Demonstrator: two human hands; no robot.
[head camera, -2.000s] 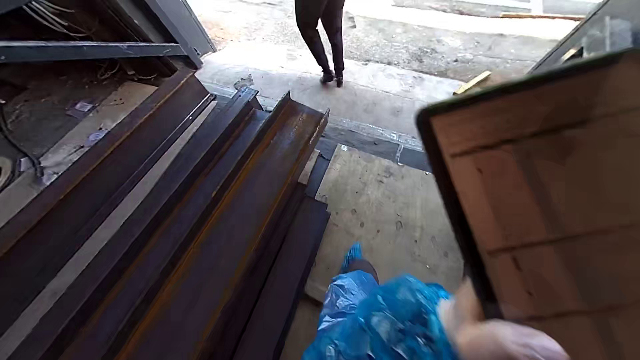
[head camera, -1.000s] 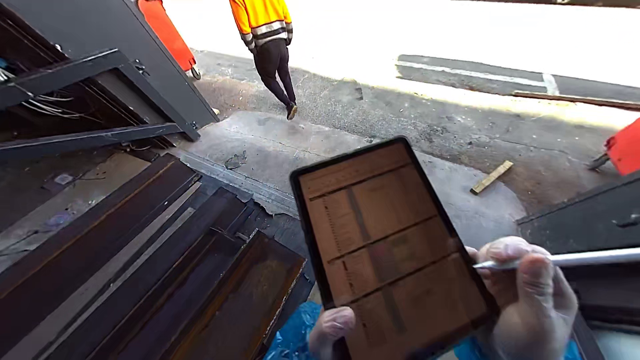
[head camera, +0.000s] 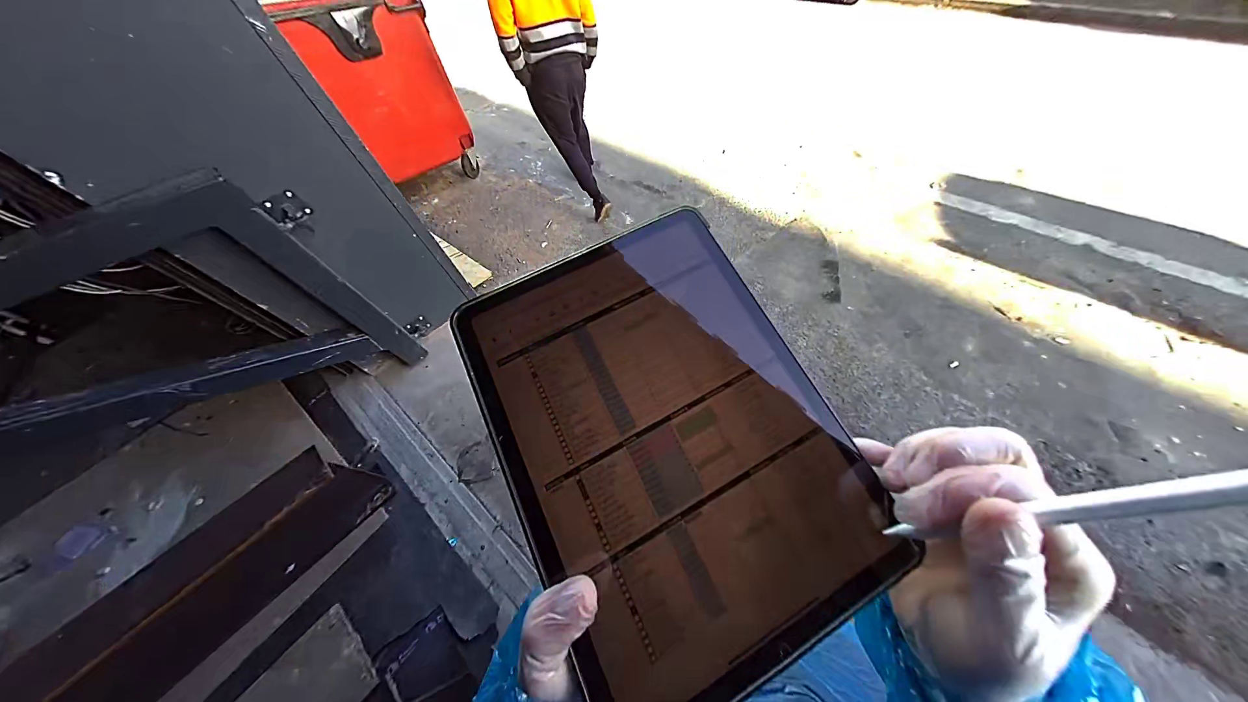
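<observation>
A tablet computer (head camera: 682, 468) in a dark case is tilted in front of me, its dim screen showing table-like rows. My left hand (head camera: 558, 634), in a clear glove, grips its lower left edge with the thumb on the front; the other fingers are hidden behind it. My right hand (head camera: 994, 556), also gloved, holds a white stylus (head camera: 1141, 499) between thumb and fingers. The stylus tip lies over the tablet's lower right edge; whether it touches cannot be told. The right fingers are close beside that edge. Blue plastic sleeves cover both wrists.
Rusty steel beams (head camera: 166, 585) lie at the lower left, beside a metal threshold (head camera: 429, 478). A dark grey metal door (head camera: 322, 146) with a frame stands at the left. Beyond it are a red wheeled bin (head camera: 385, 97) and a person (head camera: 561, 88) in a high-visibility jacket on the asphalt.
The view has swung, bringing more of the red bin in. The tablet, at the right edge two seconds ago, is now in the middle. The person is farther off than at first.
</observation>
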